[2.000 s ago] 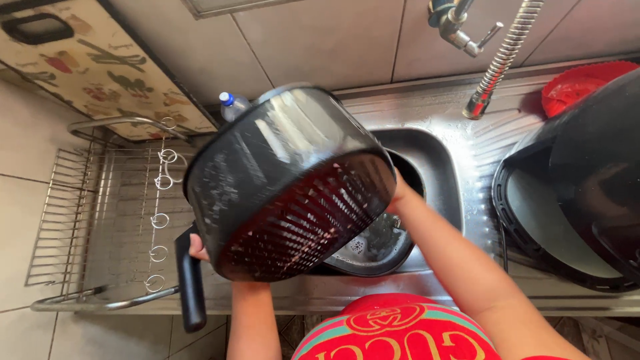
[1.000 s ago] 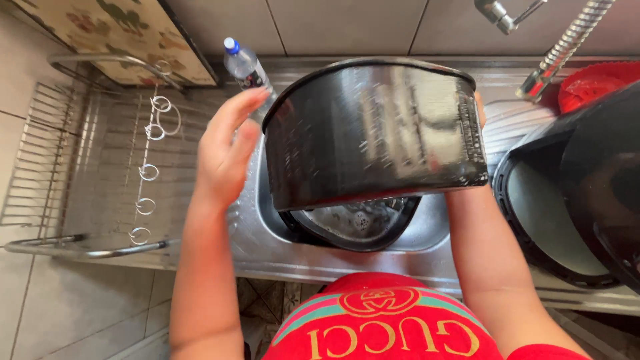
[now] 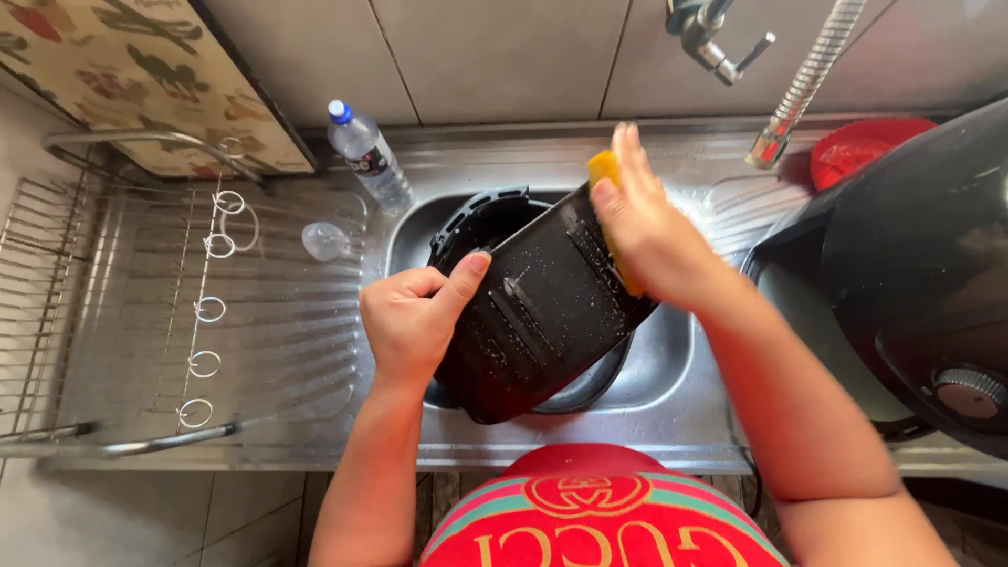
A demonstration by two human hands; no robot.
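Note:
A black air fryer basket (image 3: 543, 307), wet and flecked with drops, is held tilted over the steel sink. My left hand (image 3: 417, 315) grips its left edge with the thumb on top. Against the right side of the basket my right hand (image 3: 650, 220) presses a yellow sponge (image 3: 605, 169). Below the basket another black pan (image 3: 602, 382) sits in the sink basin (image 3: 669, 354), partly hidden.
A plastic bottle (image 3: 374, 161) with a blue cap stands behind the basin, beside a small clear plastic item (image 3: 324, 241). At left is a wire dish rack (image 3: 31, 315). A black air fryer (image 3: 929, 260), red bowl (image 3: 862, 150) and tap hose (image 3: 811, 79) are at right.
The basket has been turned and lowered over the sink. My left hand, off the basket one second ago, now grips its edge. The yellow sponge now shows under my right hand.

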